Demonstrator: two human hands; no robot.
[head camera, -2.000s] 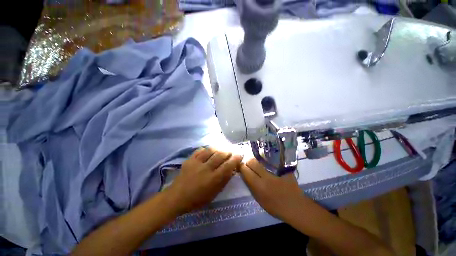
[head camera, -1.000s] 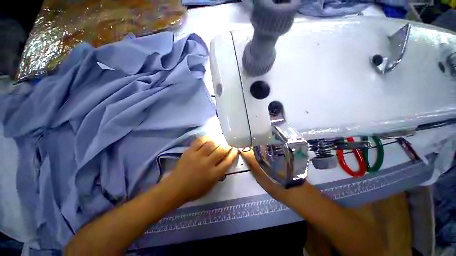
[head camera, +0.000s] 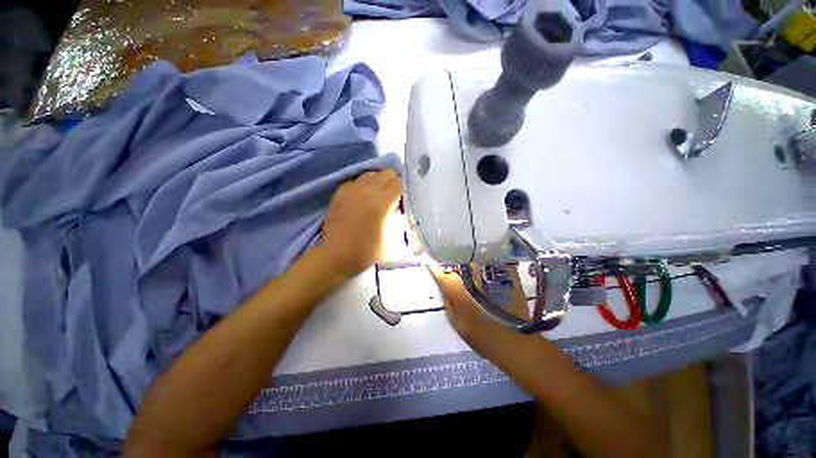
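Observation:
A large crumpled blue-grey garment (head camera: 206, 197) lies left of the white sewing machine head (head camera: 608, 161). My left hand (head camera: 358, 224) is on the garment's right edge, with cloth at its fingertips beside the head's left end. My right hand (head camera: 461, 295) is below the needle area, partly hidden behind the shiny metal guard (head camera: 550, 291). Its fingertips are in glare, and I cannot tell whether they hold anything. The metal bed plate (head camera: 407, 289) shows between my hands. The needle and presser foot are hidden.
Red-handled (head camera: 619, 304) and green-handled scissors (head camera: 658, 293) lie right of the guard, with a thin dark tool (head camera: 713, 286) beyond. A shiny brown packet (head camera: 197, 45) is at the back left. More blue-grey cloth (head camera: 608, 25) lies behind the machine. A printed scale (head camera: 376, 380) runs along the front edge.
My left hand has moved up and away from my right hand, taking the garment edge with it. The bed plate is now uncovered. My right hand stays near the needle area. The view has shifted slightly.

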